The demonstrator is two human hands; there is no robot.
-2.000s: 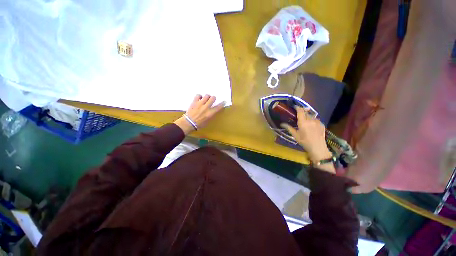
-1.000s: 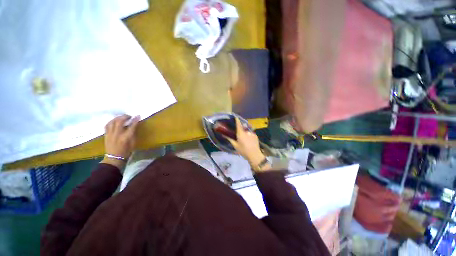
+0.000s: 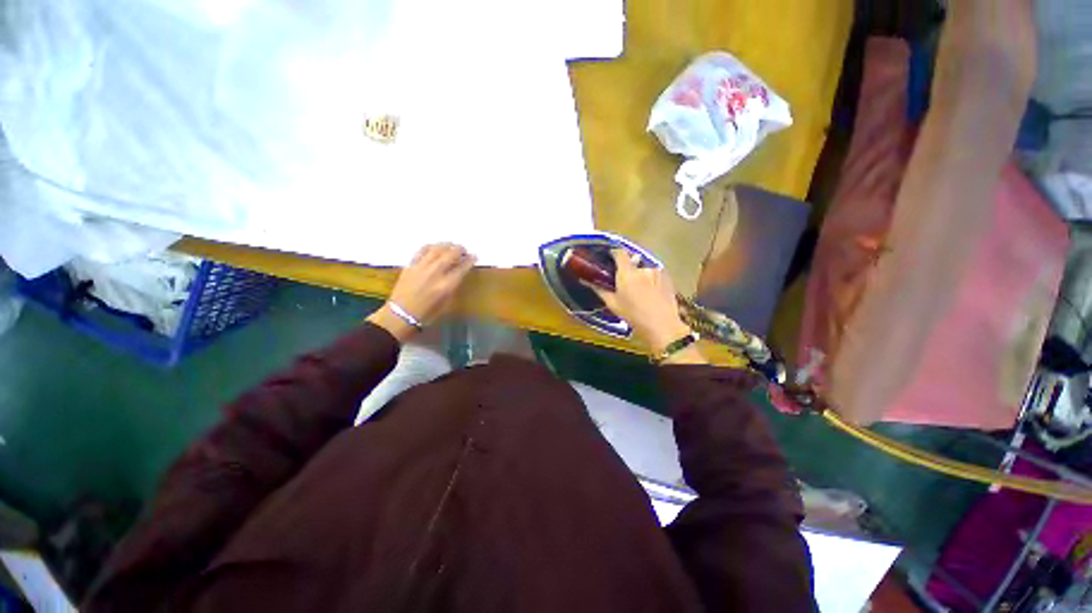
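White cloth (image 3: pixel 479 156) lies spread over the left and middle of the yellow table (image 3: pixel 653 186). My right hand (image 3: pixel 644 299) grips the dark red-brown handle of the steam iron (image 3: pixel 563 273). The iron's pointed soleplate rim faces up-left at the cloth's lower right corner. Whether it touches the cloth is not clear. My left hand (image 3: pixel 431 283) rests at the cloth's near edge with its fingers bent. Whether it pinches the cloth cannot be seen.
A knotted white plastic bag with red print (image 3: pixel 722 105) and a dark square rest pad (image 3: pixel 754 258) are on the table. A hose (image 3: pixel 730 333) runs right from the iron. A blue crate (image 3: pixel 228 299) holding cloth is below left. Pink covered surface (image 3: pixel 994 311) at right.
The iron in my right hand has moved from the table's front edge to beside the cloth's corner. My left hand has slid left along the cloth's edge, away from the corner. The view has turned.
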